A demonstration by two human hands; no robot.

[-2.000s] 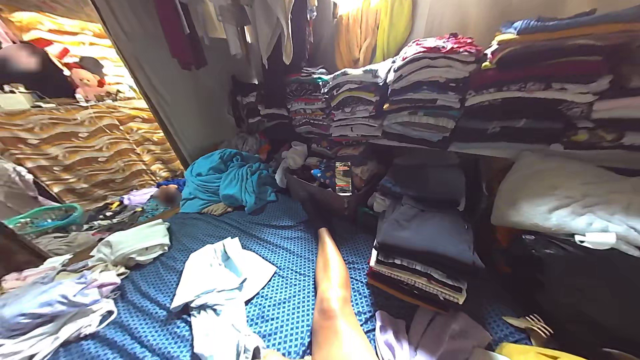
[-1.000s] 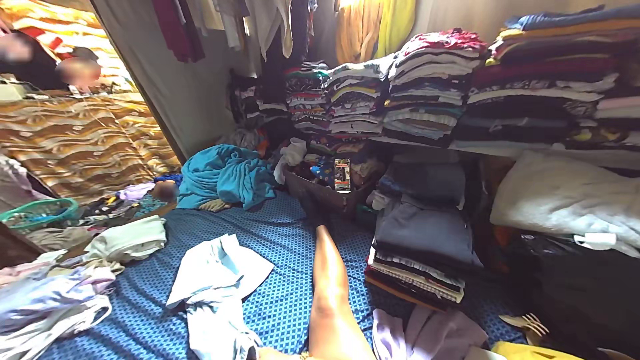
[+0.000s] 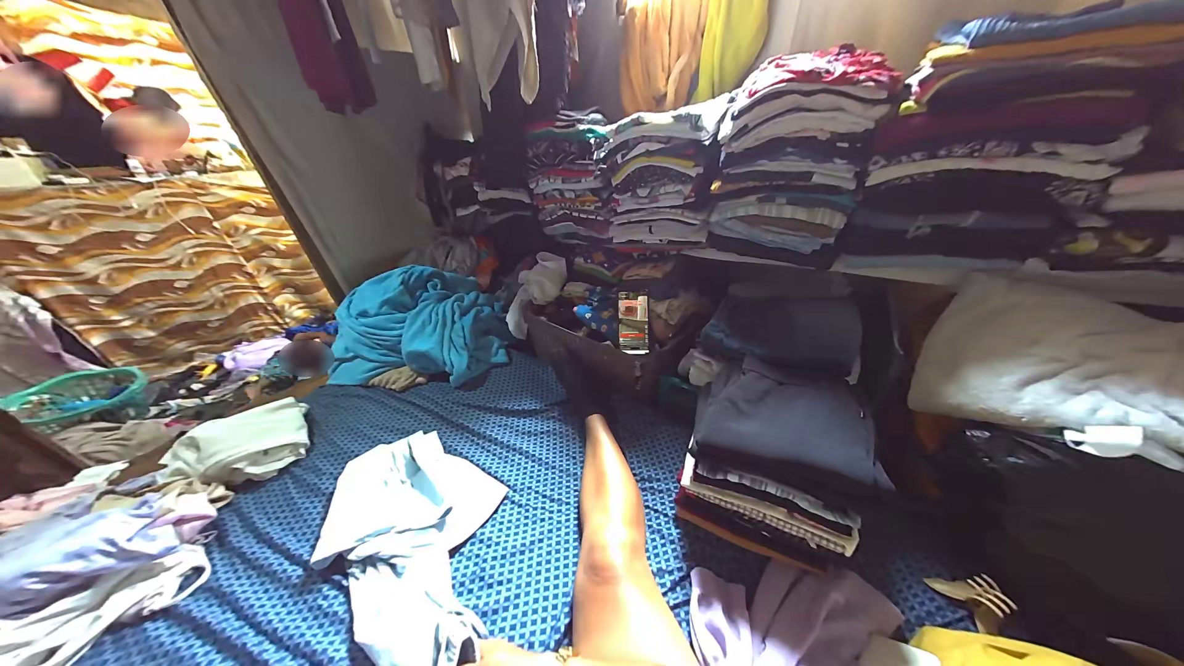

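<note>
My right hand (image 3: 509, 653) shows only in part at the bottom edge, by the lower end of a pale blue garment (image 3: 407, 555); whether its fingers grip the cloth is hidden. The garment lies loosely spread on a blue patterned sheet (image 3: 518, 481), left of my bare outstretched leg (image 3: 610, 546). My left hand is out of view. Right of the leg sits a stack of folded clothes (image 3: 786, 435), dark ones on top. Mauve cloth (image 3: 814, 610) lies crumpled below that stack.
A dark open box (image 3: 601, 356) of clothes holds a lit phone (image 3: 634, 322). A teal cloth heap (image 3: 421, 319) lies beside it. Loose clothes (image 3: 102, 555) and a green basket (image 3: 79, 398) are left. Folded piles (image 3: 795, 157) line the back; a wooden fork (image 3: 990, 592) lies right.
</note>
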